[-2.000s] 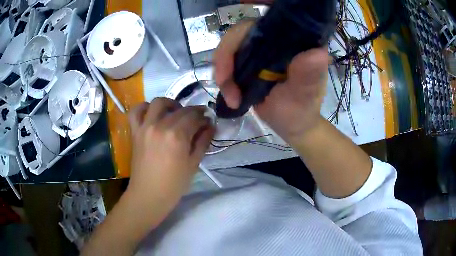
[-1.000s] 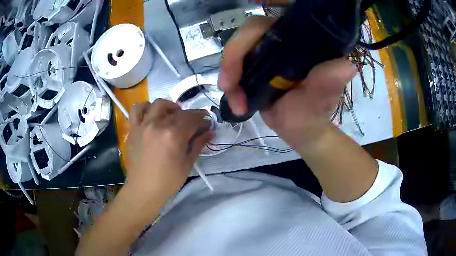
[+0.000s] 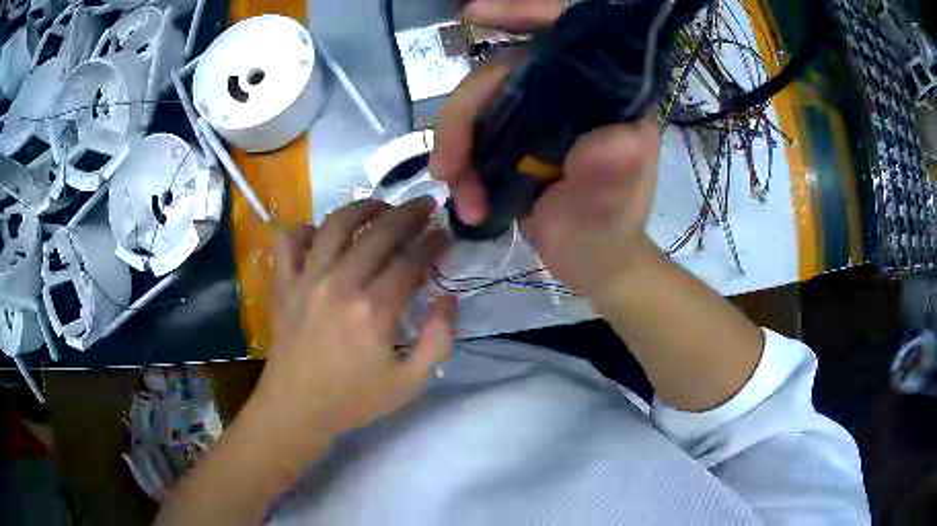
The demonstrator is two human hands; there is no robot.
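Note:
A white plastic housing (image 3: 403,154) lies on the ribbed sheet, mostly hidden under both hands. My right hand (image 3: 591,195) is wrapped around a black electric screwdriver (image 3: 575,77) with an orange mark. The screwdriver's tip end is over the housing, and the tip itself is hidden. My left hand (image 3: 354,293) lies over the housing's left and near side, its fingers bent and slightly blurred; whether they grip the housing is hard to tell. Thin dark lead wires (image 3: 493,280) run out to the right from the housing.
An upturned white housing (image 3: 257,84) with thin arms stands to the left, on the orange tape. Many housings (image 3: 164,205) are heaped at far left. The metal feeder (image 3: 429,57) is behind my right hand. A loose wire bundle (image 3: 724,134) lies right. More white parts (image 3: 170,431) are below the bench edge.
My left hand's fingers have moved over the housing and its thumb has spread toward me. The screwdriver has shifted slightly left and up in view. The housing arm near my body no longer shows.

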